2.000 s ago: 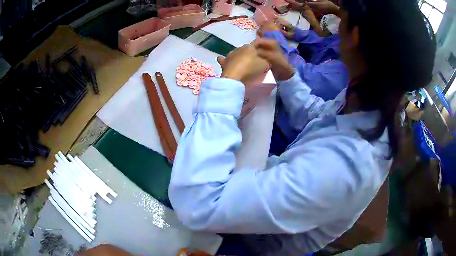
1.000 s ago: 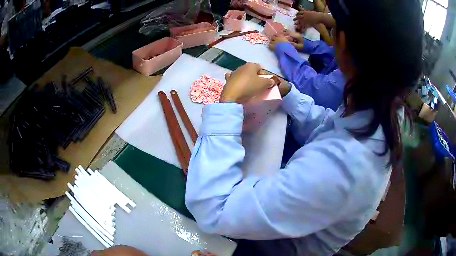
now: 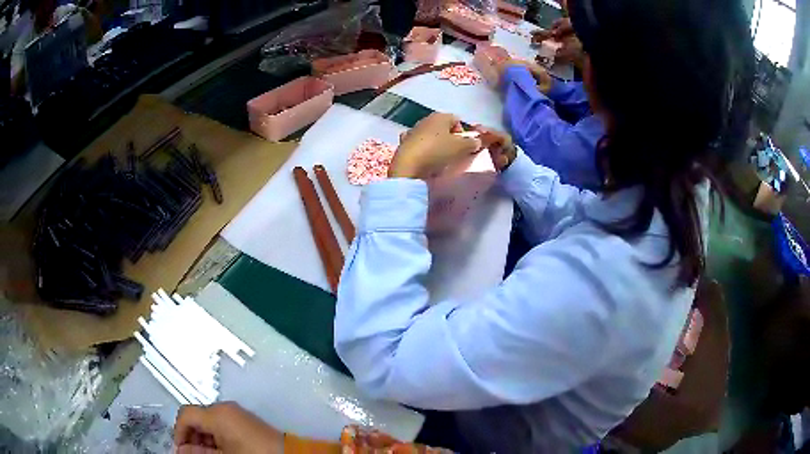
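Observation:
My right hand (image 3: 226,429) is at the bottom edge, fingers curled and pointing left, with an orange sleeve (image 3: 313,445) coming from the right. Its lower part is cut off, and I cannot tell if it holds anything. My left hand is out of the picture. Just above my right hand, white rods (image 3: 191,348) lie fanned on the white sheet (image 3: 284,377). Small grey metal fittings (image 3: 140,428) lie left of the hand. Tiny shiny bits (image 3: 348,410) lie further right.
Black sleeves (image 3: 115,222) are heaped on brown paper (image 3: 244,164) at left. Clear plastic (image 3: 40,390) lies lower left. Beyond a green strip (image 3: 280,306), a neighbour in a light blue sleeve (image 3: 382,293) holds a pink box (image 3: 457,191) near brown straps (image 3: 320,226) and pink pieces (image 3: 370,161).
My right hand and orange sleeve have come further into view at the bottom. The view has shifted, so the bench things appear further right. The neighbour's hands still hold the pink box.

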